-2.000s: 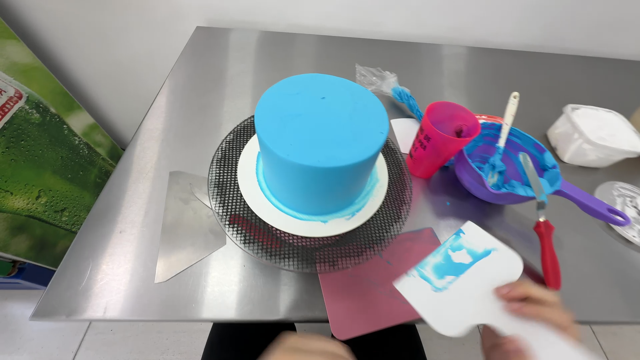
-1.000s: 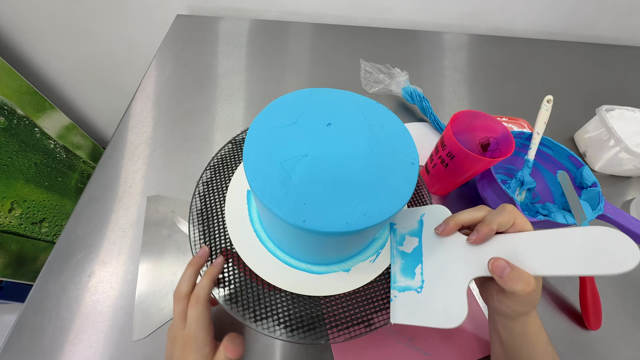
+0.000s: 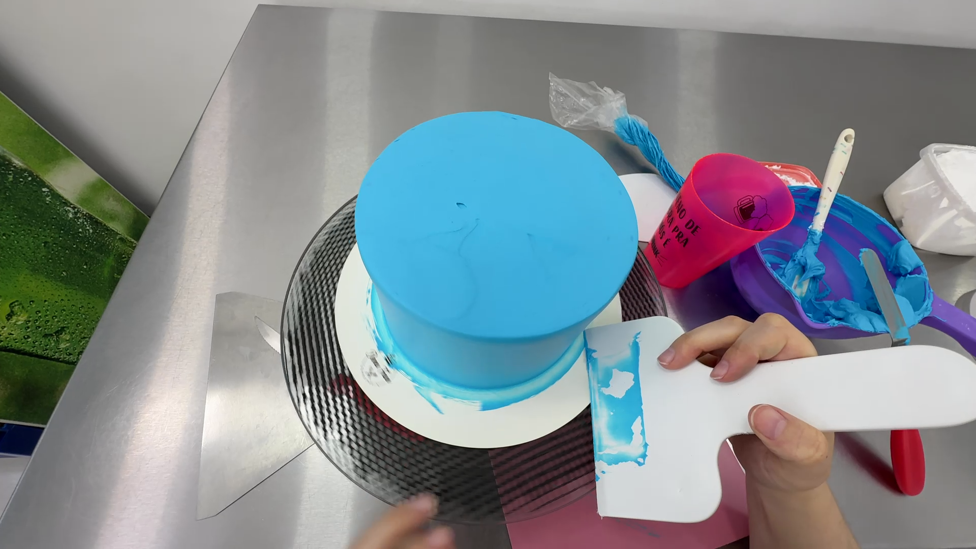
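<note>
A round cake covered in smooth blue frosting (image 3: 496, 229) stands on a white cake board (image 3: 480, 435) smeared with blue, on a dark mesh-patterned turntable (image 3: 328, 412). My right hand (image 3: 770, 404) grips a white plastic scraper (image 3: 679, 442) by its neck, between fingers above and thumb below. Blue frosting coats the scraper's left edge, which is at the lower right of the cake, over the turntable; whether it touches the cake I cannot tell. My left hand (image 3: 408, 526), blurred and mostly cut off by the bottom edge, is near the turntable's front rim and holds nothing visible.
A metal scraper (image 3: 244, 404) lies left of the turntable. At right are a tilted pink cup (image 3: 717, 213), a purple bowl (image 3: 846, 259) with blue frosting, a spatula and a palette knife, and a white tub (image 3: 934, 198). Behind lies a piping bag (image 3: 648, 145); a pink mat (image 3: 625, 518) is in front.
The scraper has moved from over the pink mat up to the cake's right side. My left hand, beside the turntable's left front a second ago, has moved right and down. The view has come closer.
</note>
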